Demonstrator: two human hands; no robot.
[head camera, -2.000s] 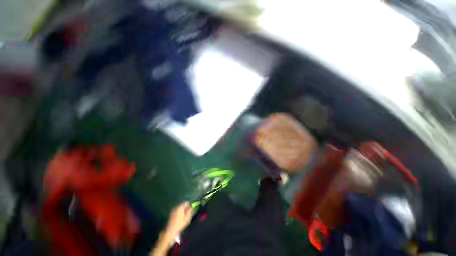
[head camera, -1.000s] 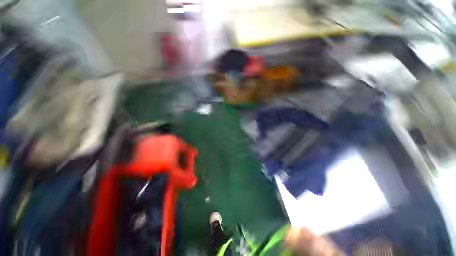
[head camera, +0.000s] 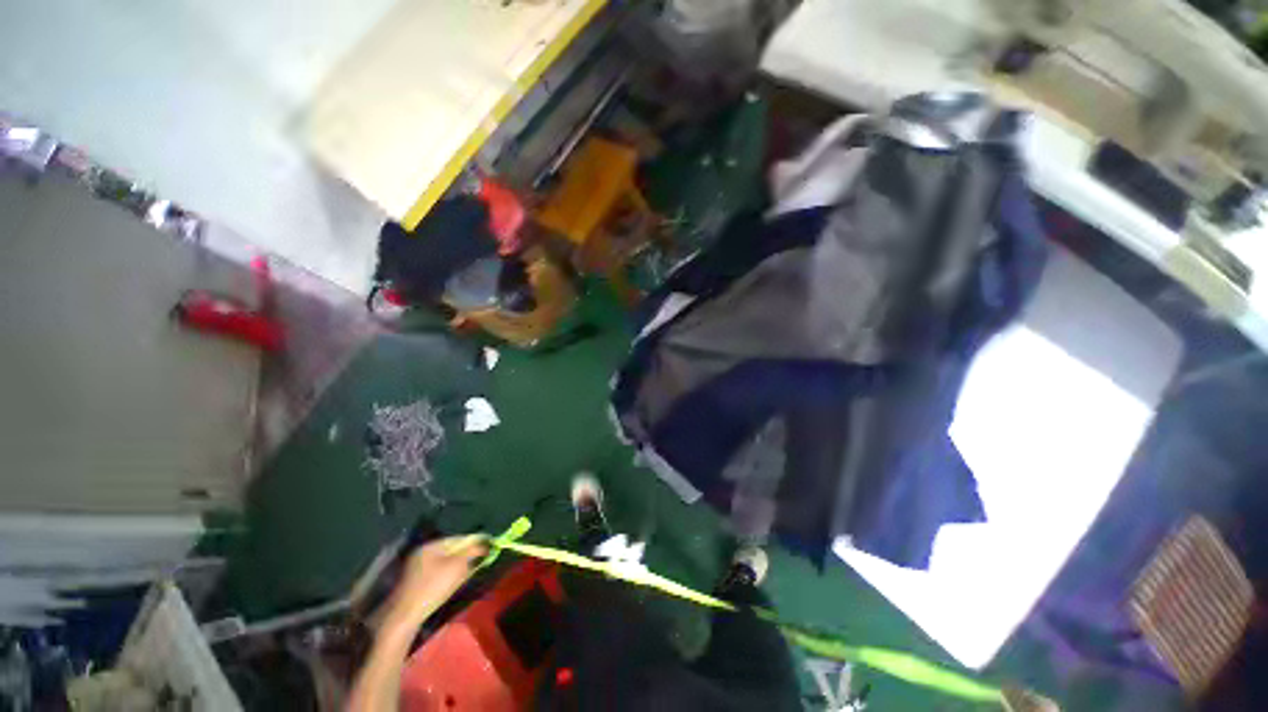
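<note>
My left hand (head camera: 440, 573) is at the lower left, its fingers closed on a narrow neon yellow-green strip (head camera: 668, 587). A short end of the strip sticks out above the fingers. The strip runs taut down to the right across the front of my body. It reaches my right hand (head camera: 1023, 700), which is mostly cut off by the bottom edge; only a small part at the strip's end shows.
Navy and grey garment pieces (head camera: 890, 257) hang over a white side board (head camera: 1036, 473) at the right. A red basket (head camera: 466, 661) is below my left hand. Orange stool (head camera: 591, 195) at the back, scraps (head camera: 406, 448) on the green floor, striped brown seat-like object (head camera: 1192, 601) at lower right.
The view has swung round. The strip, bunched and blurred near one visible hand before, is now stretched between both hands. The red basket now shows lower, partly behind my left hand.
</note>
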